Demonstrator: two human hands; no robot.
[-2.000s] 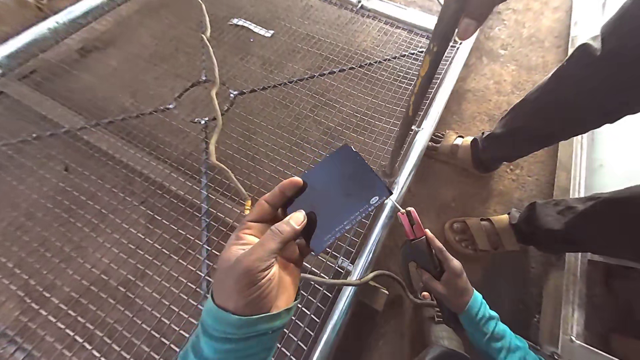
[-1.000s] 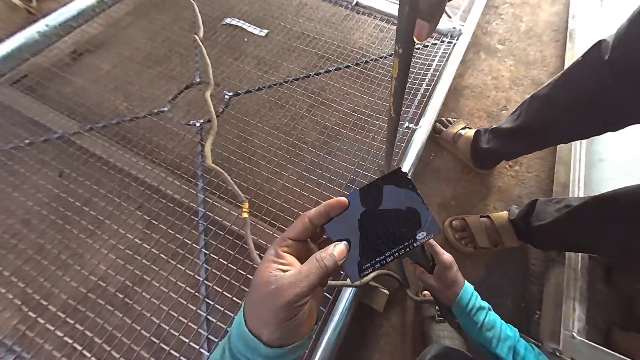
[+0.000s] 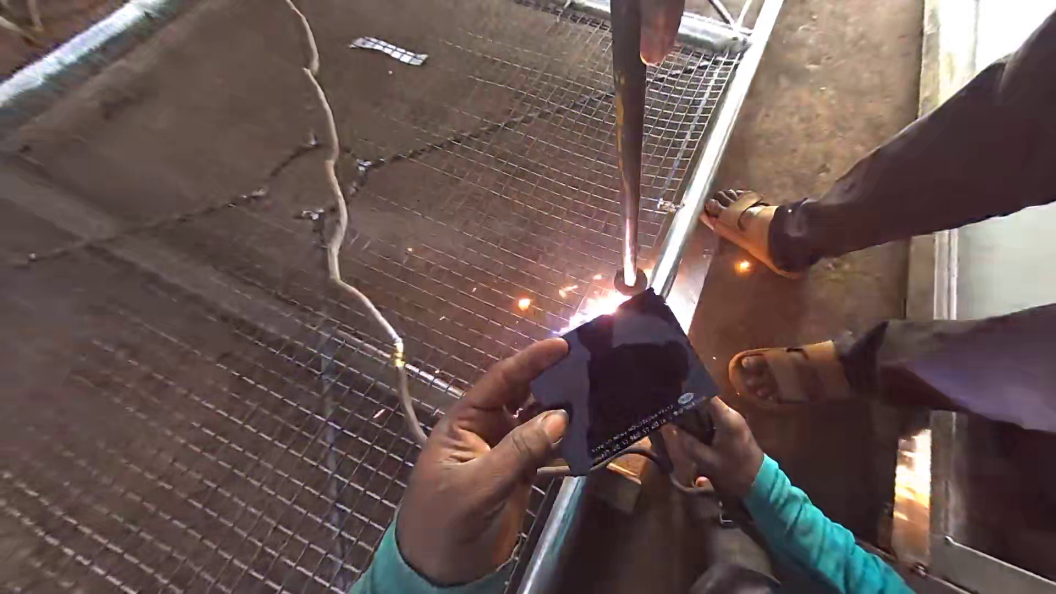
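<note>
My left hand pinches a dark welding filter glass by its left edge and holds it over the joint. Behind the glass's lower right corner, my right hand is closed around an electrode holder, mostly hidden now. A bright arc with sparks glows at the glass's upper edge, beside the galvanized frame tube. A metal bar, gripped by a co-worker's hand, comes down to the bright spot. Wire mesh spans the frame.
A co-worker's sandaled feet stand just right of the frame. A pale cable lies across the mesh, and twisted bars cross it. A metal frame runs along the right side. Sparks fly near the feet.
A bright arc and sparks have appeared at the tube. The filter glass has moved from left of the electrode holder to in front of it. The co-worker's bar now stands more upright.
</note>
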